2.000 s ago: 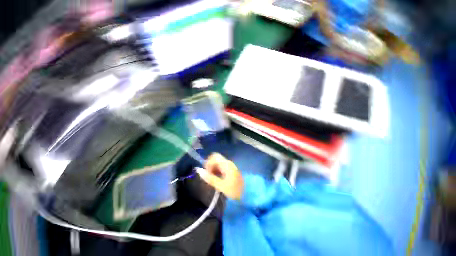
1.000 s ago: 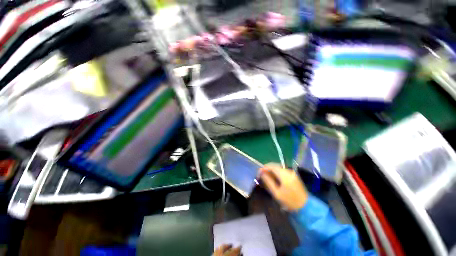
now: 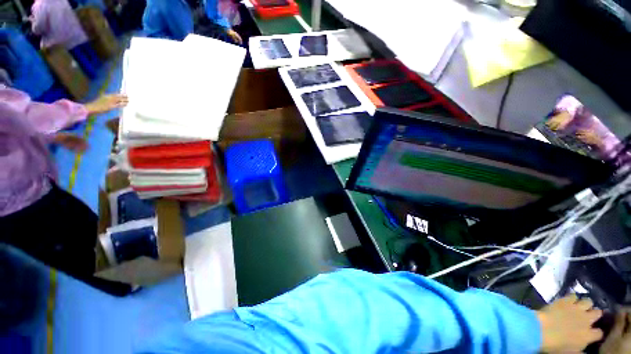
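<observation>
My left hand (image 3: 571, 326) is at the lower right, at the end of my blue sleeve, over dark items and cables; what its fingers touch is unclear. My right hand (image 3: 618, 337) is a dim patch of skin cut off by the right edge; its hold is hidden. A black monitor (image 3: 477, 166) with a green bar stands above my sleeve. White cables (image 3: 498, 250) run near my left hand. A small black mouse (image 3: 415, 257) lies by a black-and-white label (image 3: 416, 222).
A white tray (image 3: 311, 110) and a red tray (image 3: 432, 93) hold tablets. Left are a dark green surface (image 3: 277, 242), a blue stool (image 3: 252, 166), stacked trays (image 3: 169, 166), a carton (image 3: 169, 231) with tablets, and a person in pink (image 3: 28, 152).
The view has swung left. The plates are out of view; the trays, stool and carton have come in. My left arm now stretches rightward across the bottom.
</observation>
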